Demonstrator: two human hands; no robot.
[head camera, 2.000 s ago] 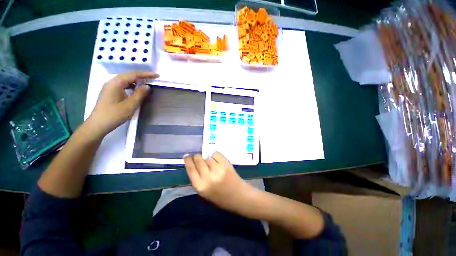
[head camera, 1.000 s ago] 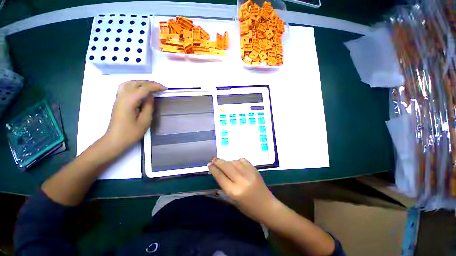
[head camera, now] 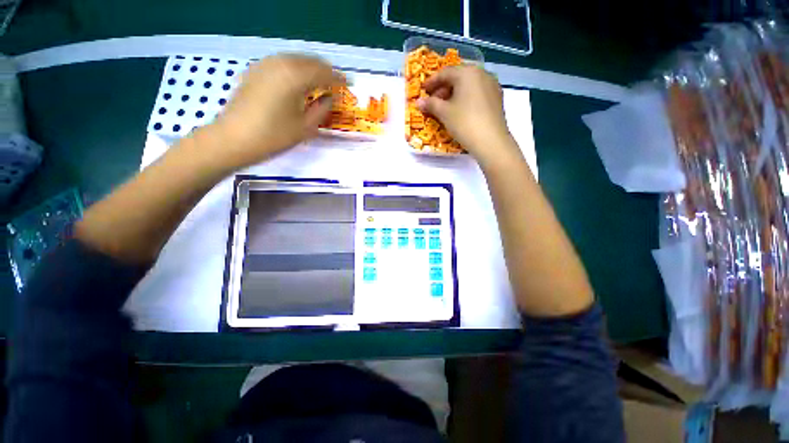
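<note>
The white front housing (head camera: 344,251) lies flat on the white paper, dark panel on its left and blue keycaps on its right section. A dark frame edge shows around it. My left hand (head camera: 281,99) is blurred, at the left keycap tray (head camera: 359,117) of orange pieces, and hides part of it. My right hand (head camera: 467,104) is over the right keycap tray (head camera: 428,138), fingertips among the orange pieces. Whether either hand holds a piece cannot be told. No hand touches the housing.
The small keypad stack (head camera: 186,95) stands beside the left tray, partly behind my left hand. Green circuit boards (head camera: 43,229) lie at the left, partly behind my arm. Bagged orange parts (head camera: 731,216) pile along the right edge. A thin white frame (head camera: 497,41) lies at the back. A carton (head camera: 649,420) is below right.
Both hands have left the housing and moved up to the two keycap trays. The housing now lies untouched, with the dark frame edge showing around it.
</note>
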